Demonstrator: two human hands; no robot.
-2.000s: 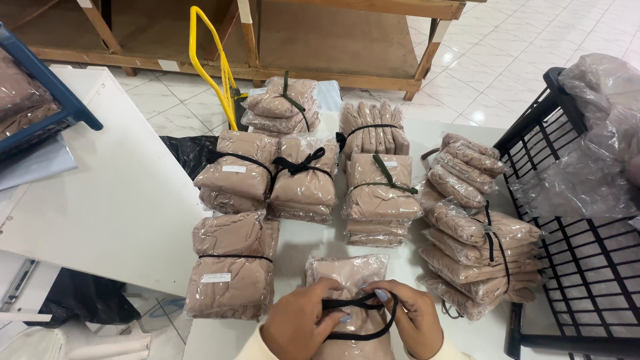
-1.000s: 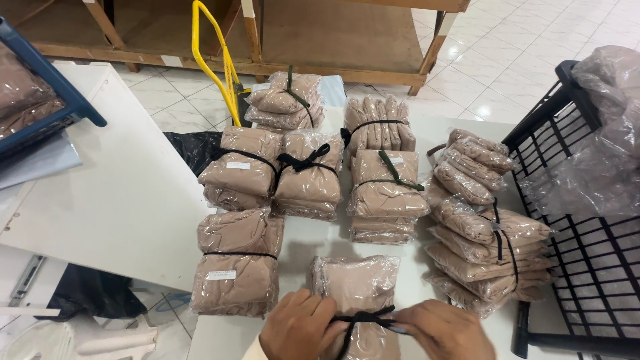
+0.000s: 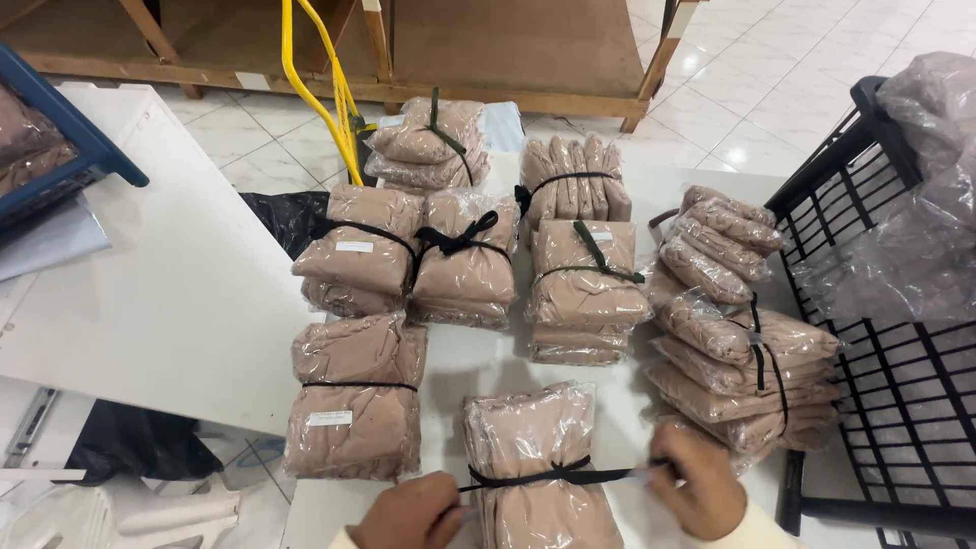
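At the bottom centre a bundle of beige garments in clear plastic bags (image 3: 545, 435) lies on the white table, with a black fabric tie (image 3: 564, 474) around its middle, knotted on top. My left hand (image 3: 415, 512) grips one end of the tie at the bundle's left side. The other end is pinched in my right hand (image 3: 694, 482), which is blurred, at the right side. Both ends look stretched outward. Behind them stand several tied bundles: one with a black bow (image 3: 465, 263), one with a dark green tie (image 3: 587, 274), and one with a white label (image 3: 354, 412).
Stacked bagged garments (image 3: 751, 366) stand at the right, beside a black plastic crate (image 3: 892, 381) with clear plastic over it. A blue crate (image 3: 91, 164) stands on a white surface (image 3: 152, 267) at the left. Behind are a yellow metal handle (image 3: 305, 91) and wooden shelving (image 3: 518, 46).
My hands were close together over the bundle, with a loop of the black tie between them; now they are apart at its two sides. The tie now shows a knot on top.
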